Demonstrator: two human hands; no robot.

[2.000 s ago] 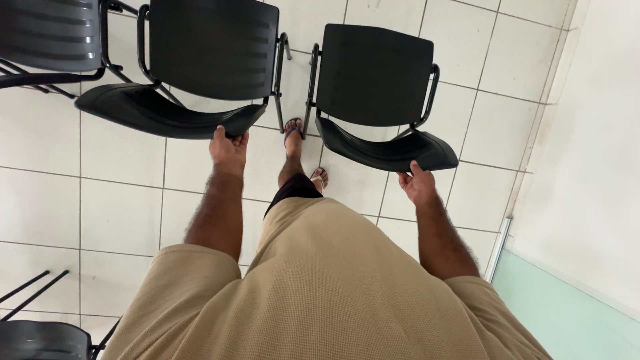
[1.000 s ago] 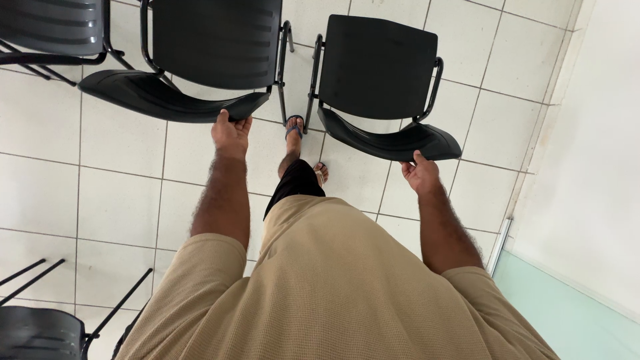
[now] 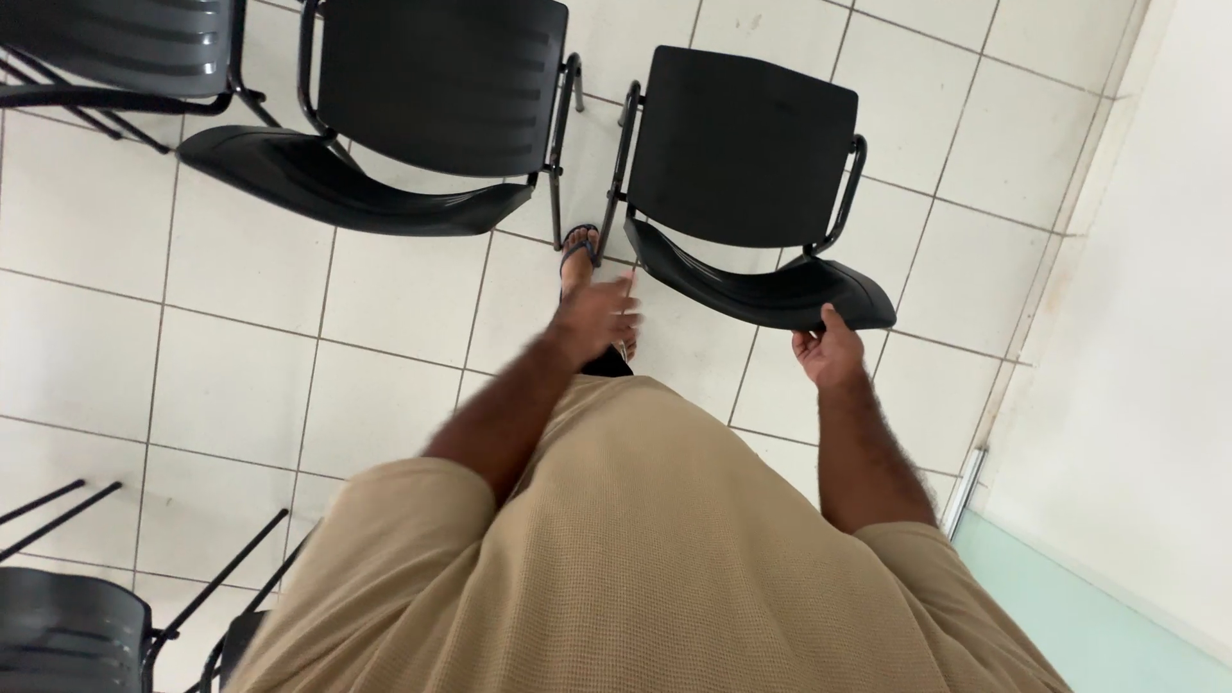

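Two black plastic chairs on metal frames stand side by side, a narrow gap between them. My right hand [image 3: 830, 354] grips the lower edge of the backrest of the right chair [image 3: 746, 149], thumb on top. Blurred and with its fingers apart, my left hand [image 3: 602, 318] is in the air over my feet, just left of that backrest's left end, and holds nothing. The left chair [image 3: 438, 87], with its curved backrest, is touched by neither hand. My sandalled foot [image 3: 579, 245] shows between the two chairs.
Another black chair [image 3: 125, 43] stands at the upper left, its frame close to the left chair. More black chairs [image 3: 72, 626] with metal legs are at the lower left. A white wall [image 3: 1136, 385] and a pale green panel [image 3: 1068, 597] run along the right. The floor has white tiles [image 3: 395, 404].
My left hand has let go of the left chair's backrest and moved right, toward the right chair. My right hand keeps its hold on the right chair's backrest.
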